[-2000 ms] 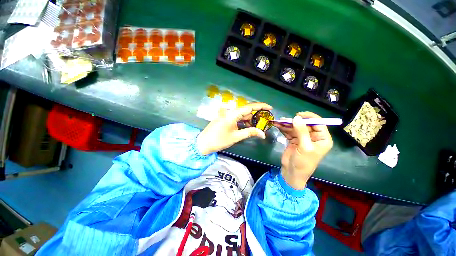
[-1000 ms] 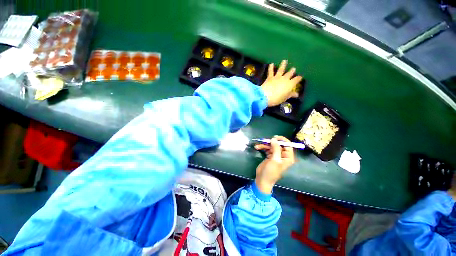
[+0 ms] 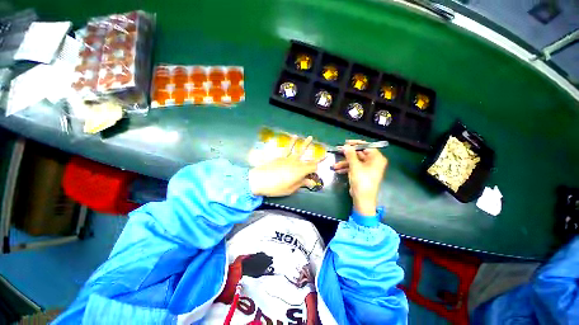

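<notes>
My left hand [image 3: 284, 174] lies at the front of the bench, with a round part [image 3: 313, 182] held at its lower fingers. Its other fingertips touch the whitish backing sheet [image 3: 259, 155], which bears amber film stickers [image 3: 284, 141]. My right hand [image 3: 364, 172] holds slim tweezers [image 3: 373, 145], their tips at the sheet's right end beside my left fingertips. The black parts tray [image 3: 416, 141] stands behind. Its far row holds round parts with amber centres [image 3: 359, 81]; its near row holds silver-centred ones [image 3: 323, 99], with the rightmost pocket empty.
A black box [image 3: 479, 166] of small pale pieces stands at right, a white scrap [image 3: 490, 200] beside it. An orange disc sheet [image 3: 198, 86], bagged disc sheets [image 3: 114, 60] and white papers [image 3: 43, 42] lie left. Another person's blue sleeve [image 3: 551, 279] shows lower right.
My left hand has come back from the tray to the backing sheet with a round part. The far row's right pocket is now filled, the near row's right one empty. The tweezers are at the sheet.
</notes>
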